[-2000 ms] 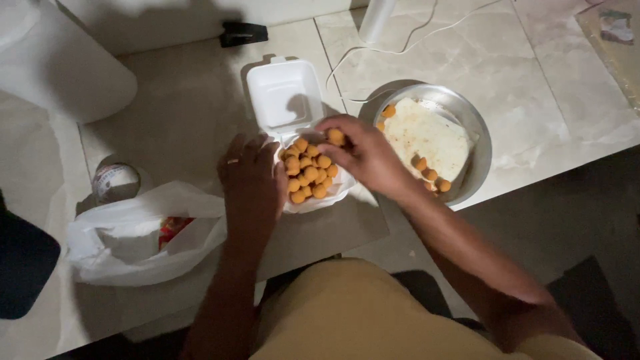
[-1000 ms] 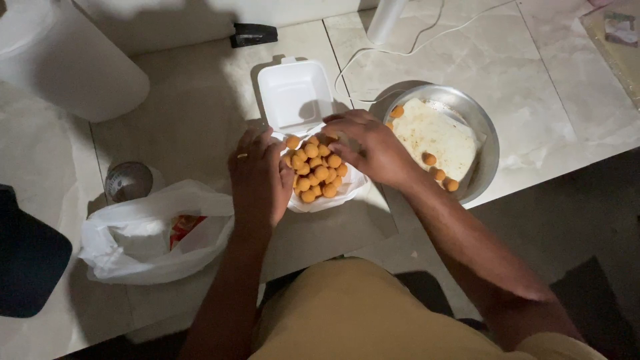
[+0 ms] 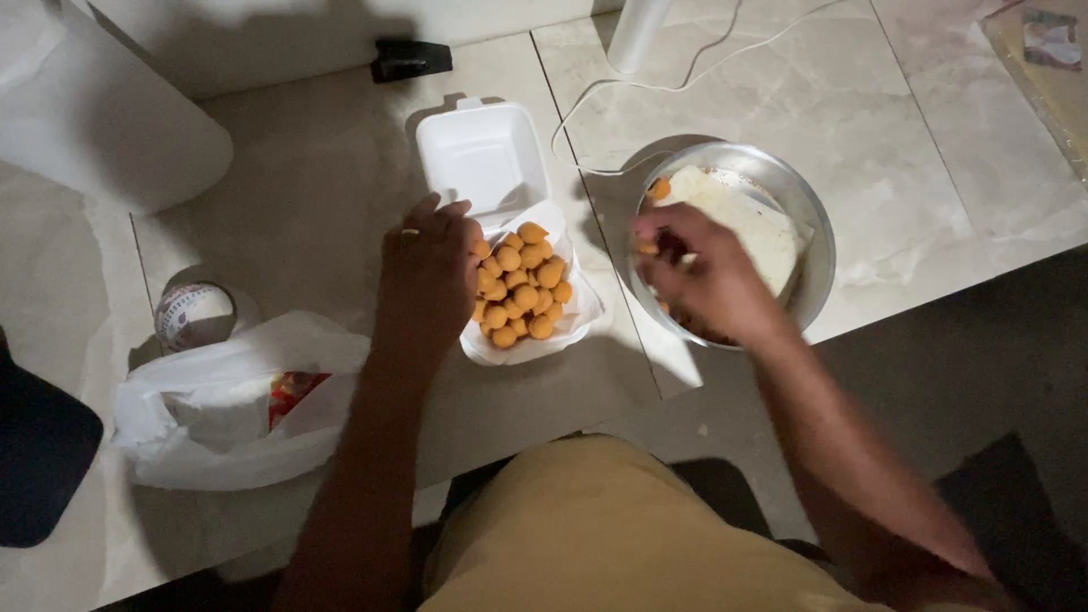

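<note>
A white foam takeout box [image 3: 484, 157] stands with its lid laid back. Its paper-lined base holds a pile of small orange-brown fried balls [image 3: 525, 297], some with pointed tips. My left hand [image 3: 429, 276] rests against the left side of the base, its fingertips by the pile; whether it grips the box is hidden. Over the left part of a round metal pan [image 3: 820, 246] is my right hand [image 3: 701, 263], slightly blurred, with a fried ball [image 3: 646, 246] at its fingers. Whitish paper [image 3: 739, 221] lies in the pan, and another ball [image 3: 659, 188] sits near its upper left rim.
Left of the box lie a white plastic bag [image 3: 229, 459] with a red packet [image 3: 293, 395] and a round printed container [image 3: 195, 316]. Behind are a large white cylindrical object [image 3: 110, 127], a black object [image 3: 412, 59], a white cable [image 3: 599, 85] and a white cylinder [image 3: 637, 34].
My right hand has moved right, from the pile in the box to the pan. My left hand has stayed beside the box.
</note>
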